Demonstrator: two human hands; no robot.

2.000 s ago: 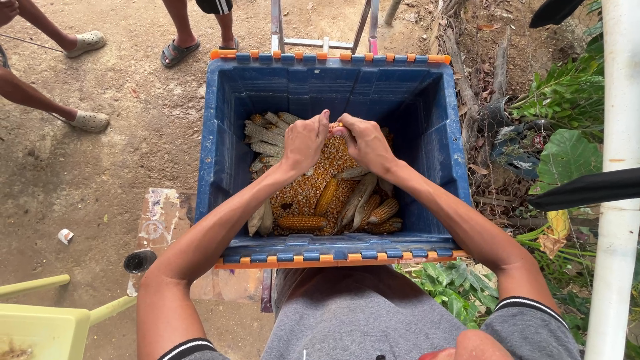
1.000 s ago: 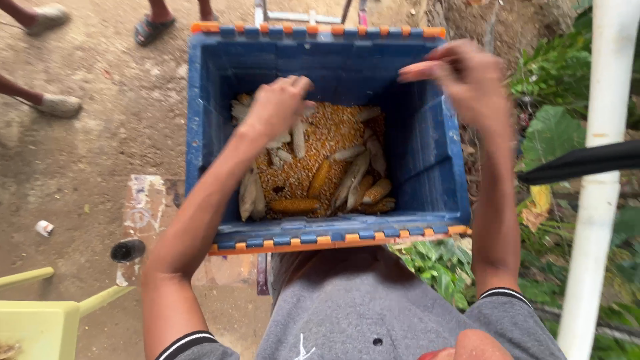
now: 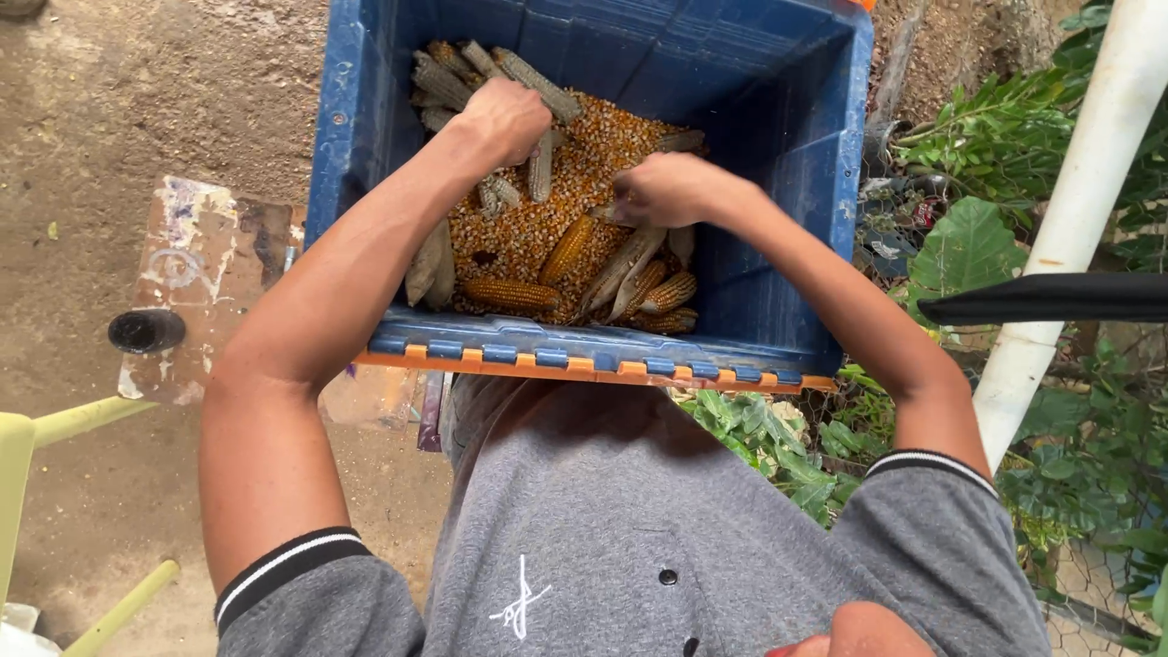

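A blue plastic crate [image 3: 785, 119] holds loose corn kernels [image 3: 584, 137], bare cobs [image 3: 538, 82] and corn ears [image 3: 511, 295]. My left hand [image 3: 506, 119] is over the bare cobs at the crate's upper left, fingers curled down; a bare cob [image 3: 540, 173] lies just below it. Whether the hand grips a cob is hidden. My right hand [image 3: 671, 189] reaches over the kernels right of centre, at the top of a husk-covered ear [image 3: 625, 269]; its blurred fingertips do not show a clear hold. Yellow ears with kernels [image 3: 669, 294] lie at the near right corner.
An orange hinged edge [image 3: 584, 368] runs along the crate's near side, against my grey shirt. Left are a paint-stained board [image 3: 192, 246], a dark cup-like object [image 3: 146, 330] and yellow plastic furniture legs [image 3: 100, 420]. A white pole [image 3: 1077, 210], a black strap-like object [image 3: 1049, 299] and plants stand right.
My hands were together over the kernels, then moved apart, the right one up to the crate's far right side. Now the right hand is back down inside. The view has shifted, cutting off the far rim.
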